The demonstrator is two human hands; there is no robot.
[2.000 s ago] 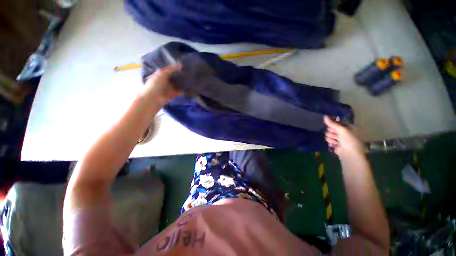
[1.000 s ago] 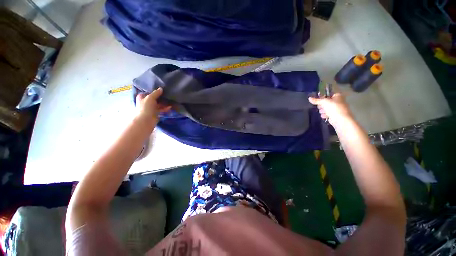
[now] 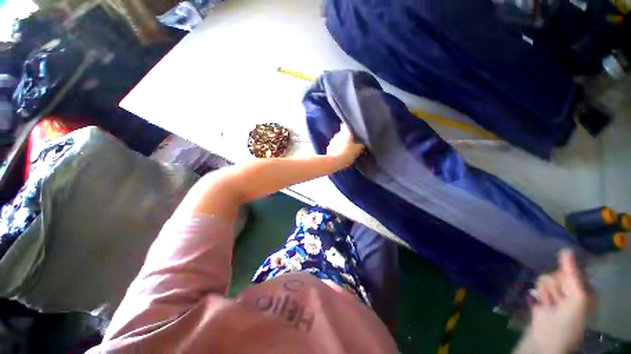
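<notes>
The navy garment [image 3: 415,213] with its grey facing [image 3: 443,200] lies lengthwise along the near table edge, running down to the right and partly over that edge. My left hand [image 3: 345,148] grips it near its upper left end, by the folded grey part. My right hand [image 3: 562,294] is blurred at the garment's lower right end, with its fingers at the cloth; whether it grips it cannot be told. A round dish of brown-gold buttons [image 3: 268,140] stands on the table left of my left hand. No needle or thread can be made out.
A navy garment pile [image 3: 450,66] covers the far right of the table [image 3: 207,83]. A yellow tape measure [image 3: 456,124] lies between pile and garment. Dark thread cones with orange tops [image 3: 596,220] stand at the right. A grey-beige sack [image 3: 104,214] is at the left.
The view has turned to the left, bringing the button dish into full view. The garment now slants down to the right. My left hand still holds its upper end.
</notes>
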